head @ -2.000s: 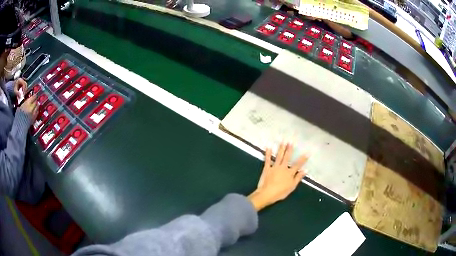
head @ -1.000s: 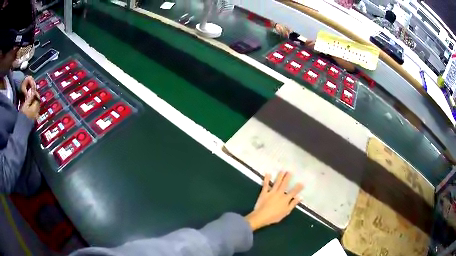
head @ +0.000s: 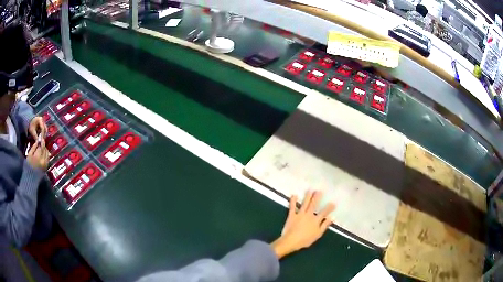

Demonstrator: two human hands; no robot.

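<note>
My left hand (head: 303, 226) lies palm down with its fingers apart on the near edge of the white board (head: 336, 165); it holds nothing. The grey sleeve comes in from the bottom edge. My right hand is not in view. The white board lies on the green conveyor belt (head: 182, 93), and a dark shadow band crosses it. The stained wooden board (head: 435, 226) lies against its right side.
A white sheet (head: 374, 274) is cut off at the bottom edge. At left, a person's hands (head: 37, 144) are over a clear tray of red units (head: 120, 150). Across the belt are another such tray (head: 336, 82), a yellow paper (head: 363, 49) and a white round base (head: 219, 45).
The camera view has shifted, so more of the far side shows and less of the white sheet. My left hand stays at the white board's near edge, fingers still spread.
</note>
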